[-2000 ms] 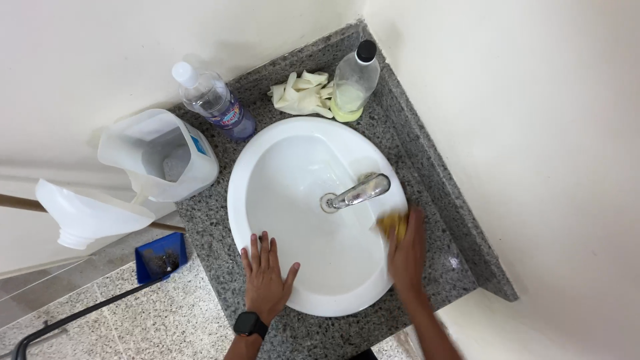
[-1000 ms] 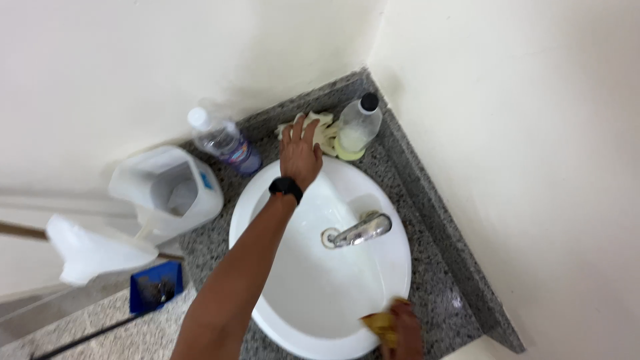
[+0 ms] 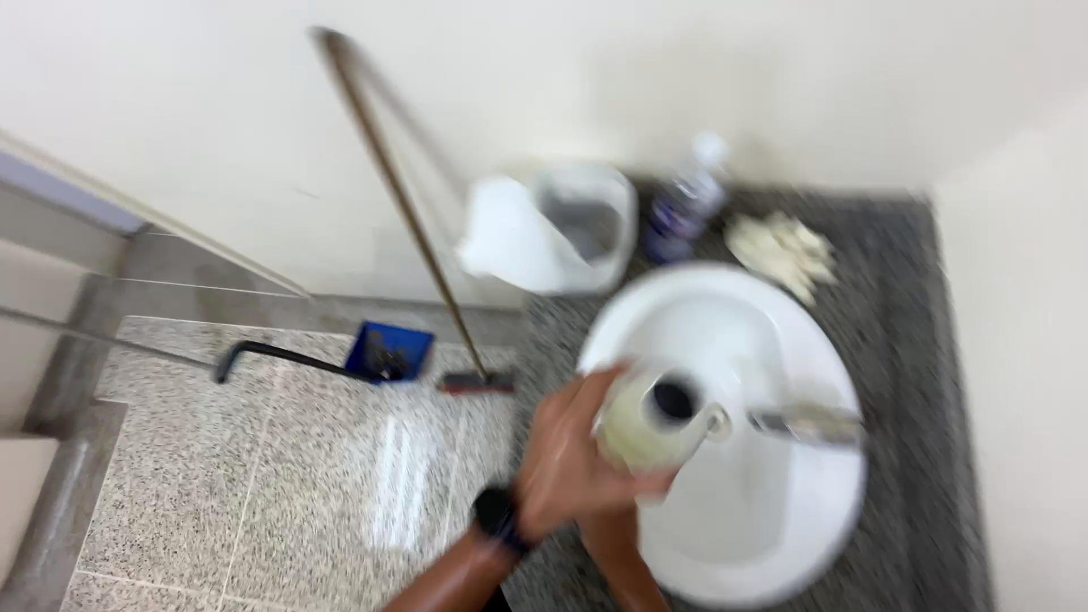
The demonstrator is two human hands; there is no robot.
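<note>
My left hand, with a dark watch on its wrist, is closed around a clear plastic bottle with a black cap and pale yellow-green liquid. The bottle is over the left part of the white oval sink. My right hand is low beside the bottle, mostly hidden behind my left hand; what it holds cannot be seen. The metal faucet is blurred at the sink's right side. Pale gloves lie crumpled on the granite counter behind the sink.
Behind the sink stand a bottle of purple liquid and a cut white plastic jug, with a white plastic piece at its left. A broom leans on the wall. A blue dustpan lies on the speckled floor.
The black-capped bottle stood at the counter's back corner and is now in my left hand over the sink. My right hand has left the sink's right edge. The view has swung left.
</note>
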